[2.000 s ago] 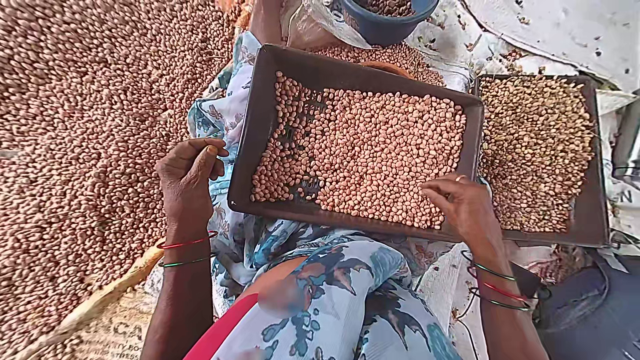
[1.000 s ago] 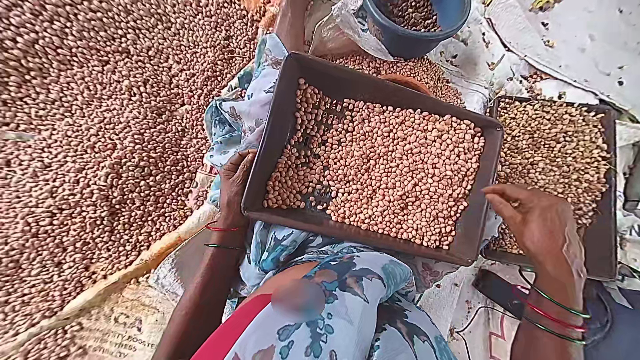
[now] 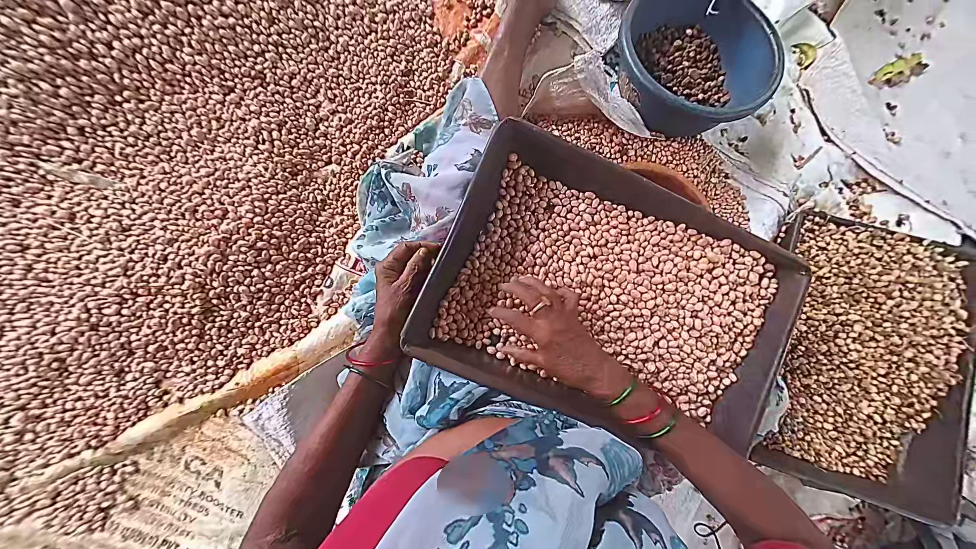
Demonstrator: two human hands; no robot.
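Observation:
A dark rectangular tray (image 3: 770,343) of pinkish-brown nuts or beans (image 3: 648,267) lies tilted across my lap. My left hand (image 3: 404,282) is at the tray's left wall, its fingers bent; whether they grip the wall is unclear. Inside the tray, my right hand (image 3: 545,328) rests on the nuts at the lower left, palm down with fingers spread, a ring on one finger. Both wrists wear red and green bangles. To the right stands a second dark tray (image 3: 915,488) holding smaller yellowish-brown pieces (image 3: 869,343).
A large heap of similar nuts (image 3: 191,191) spreads over the left side, bordered by a rolled sack edge (image 3: 282,366). A blue plastic tub (image 3: 747,53) with dark pieces stands at the top. Behind the tray, an orange-brown rim (image 3: 671,183) shows among more nuts. White sacking (image 3: 900,107) covers the ground at right.
My right hand has moved left from the tray's right side onto the nuts at the lower left. The nuts now cover more of the tray's left part. The view has shifted.

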